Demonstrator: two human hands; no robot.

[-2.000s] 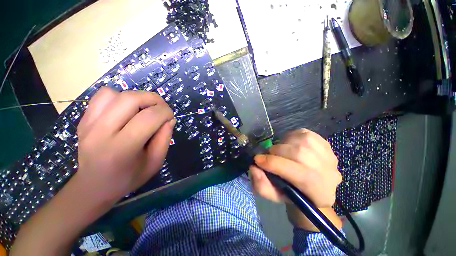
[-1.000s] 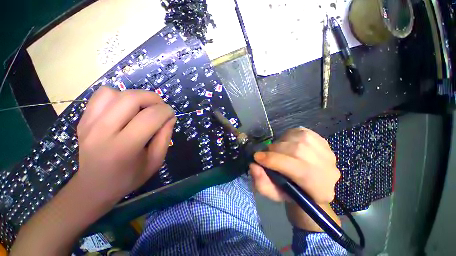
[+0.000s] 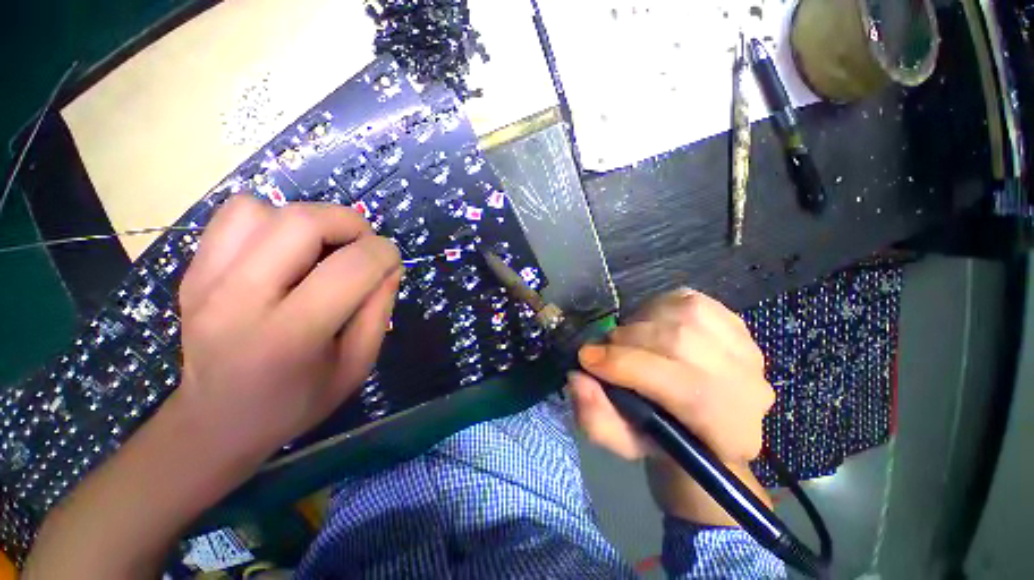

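A long black keyboard PCB [image 3: 340,170] with shiny pads and small white-and-red squares lies slanted in front of me. My left hand [image 3: 289,306] is over its middle, thumb and forefinger pinching thin solder wire [image 3: 431,257]. The wire's end reaches a white-and-red square; its other part runs off left. My right hand [image 3: 680,380] holds the black soldering iron [image 3: 680,450] like a pen. The iron's tan barrel points up-left, its tip over the board's right part, just right of the wire end. Whether the tip touches the board I cannot tell.
A heap of small black components [image 3: 425,40] lies on a pale sheet [image 3: 159,113]. A scratched plate [image 3: 556,215] is right of the board. A mottled stick [image 3: 740,159], a black-handled tool [image 3: 788,125] and a round tin [image 3: 833,51] lie upper right. Another dotted board [image 3: 833,374] is lower right.
My left hand has shifted very slightly right. The iron's tip moved a little between frames and stays over the same area. The board looks almost unmoved.
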